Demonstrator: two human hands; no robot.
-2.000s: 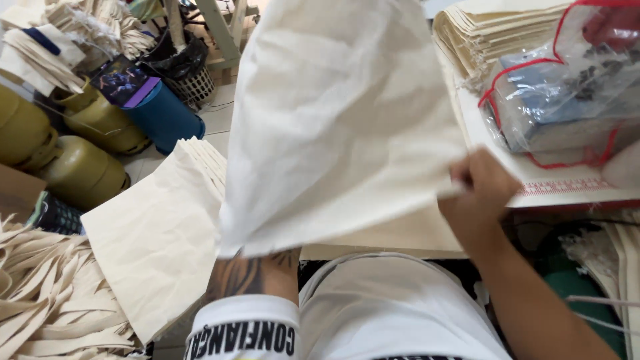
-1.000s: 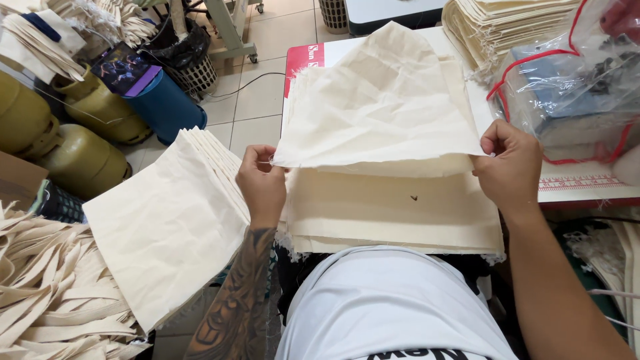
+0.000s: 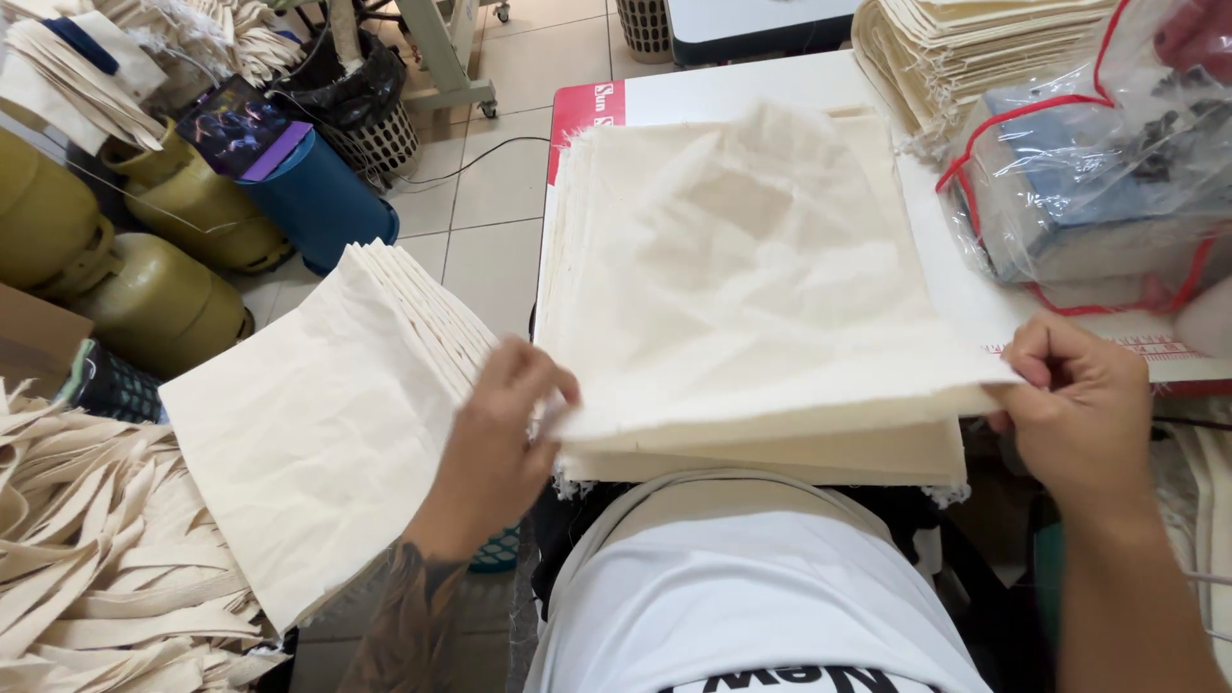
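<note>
A cream fabric panel (image 3: 770,289) spreads over a stack of similar cream fabric pieces (image 3: 828,457) on the white table. Its near right corner is pinched in my right hand (image 3: 1078,414). At the near left corner, my left hand (image 3: 505,423) is blurred, with the fabric edge between thumb and fingers. The panel's near edge is lifted slightly off the stack, and its far part lies wrinkled. To the left of the table, a second stack of folded cream fabric (image 3: 318,404) leans at an angle, close to my left forearm.
Cream fabric strips (image 3: 106,539) are heaped at the lower left. Behind them are olive gas cylinders (image 3: 159,298), a blue bin (image 3: 327,197) and a lined basket (image 3: 366,106). On the table (image 3: 953,250), a clear plastic bag with red trim (image 3: 1088,192) sits near more folded fabric (image 3: 962,58).
Two seconds ago the panel was raised in front of me. It came down over the stack, and since one second ago its near edge has moved closer to my body, spreading over more of the stack.
</note>
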